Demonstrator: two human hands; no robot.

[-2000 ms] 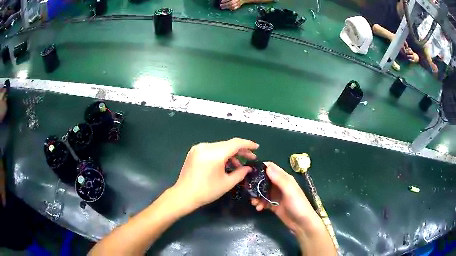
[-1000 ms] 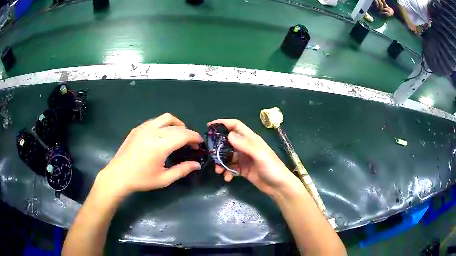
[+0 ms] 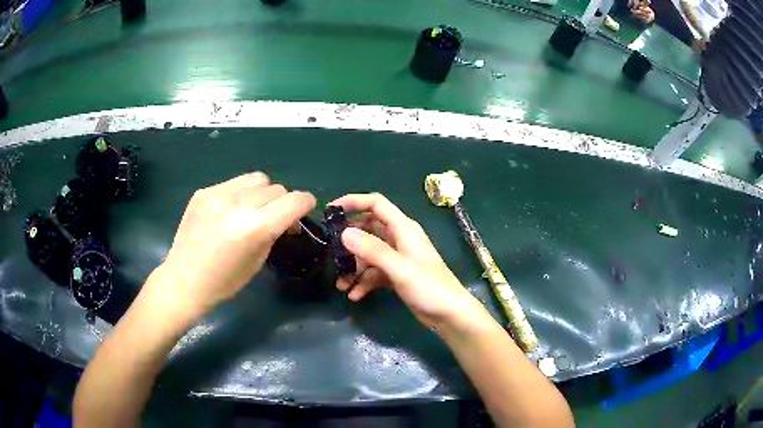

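My right hand (image 3: 389,255) holds a dark disc-like piece (image 3: 338,238) on edge between thumb and fingers. My left hand (image 3: 238,234) is just left of it, fingertips at a thin white lead (image 3: 314,231) that runs to the piece. Below and between the hands is a black cylindrical housing (image 3: 297,257), partly hidden by my left hand; I cannot tell whether the left hand also touches it. The inside of the housing is too dark to make out.
A mallet (image 3: 489,263) with a pale head lies right of my hands. Several black units (image 3: 91,272) cluster at left. A small pale piece (image 3: 668,230) lies far right. Beyond the white strip (image 3: 351,117), a green belt (image 3: 293,63) carries black housings (image 3: 436,54). A person's hand (image 3: 642,11) shows top right.
The view has shifted. The disc-like piece has turned from facing me to edge-on in my right hand. My left fingers have risen to the white lead. The belt housings have moved left in view.
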